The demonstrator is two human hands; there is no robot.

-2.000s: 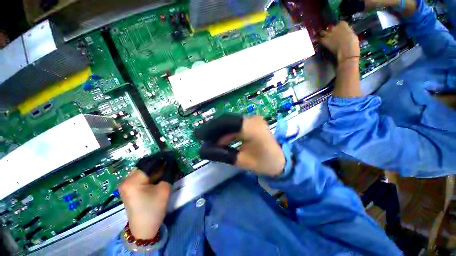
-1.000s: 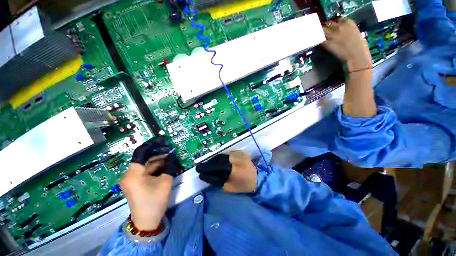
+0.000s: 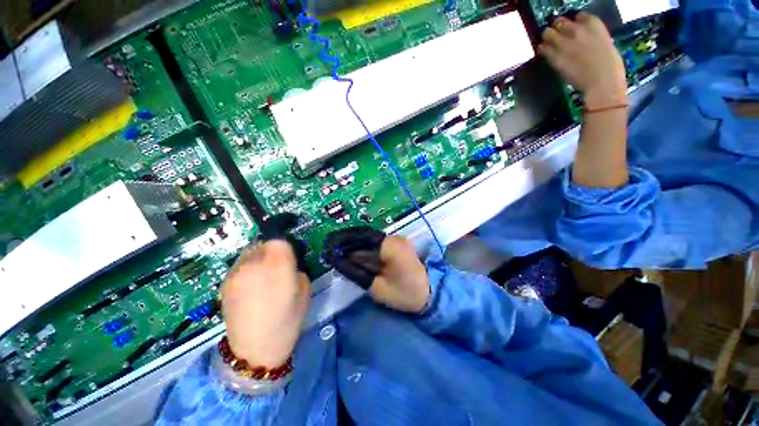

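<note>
A large green circuit board [image 3: 250, 50] with a long white flat heatsink [image 3: 408, 87] lies in front of me. Another green board with a white heatsink [image 3: 75, 245] lies to the left, past a dark gap. My left hand [image 3: 270, 291], with black finger cots and a red-brown bead bracelet, is over the front left corner of the first board. Its fingertips point down and are partly hidden. My right hand [image 3: 379, 266], with black finger cots, is at the board's front edge beside the left hand. Its fingers are bent. I cannot tell whether either hand holds a part.
The silver conveyor rail [image 3: 491, 195] runs along the front. A blue coiled cord [image 3: 379, 146] crosses the board to my right sleeve. Finned heatsinks with yellow strips [image 3: 83, 146] stand behind. Another person's hand [image 3: 582, 58] reaches in at the right, beside the long heatsink.
My left hand has turned and its fingers have moved forward and right over the board corner. My right hand has risen slightly toward the board edge. The other person's hand has shifted slightly.
</note>
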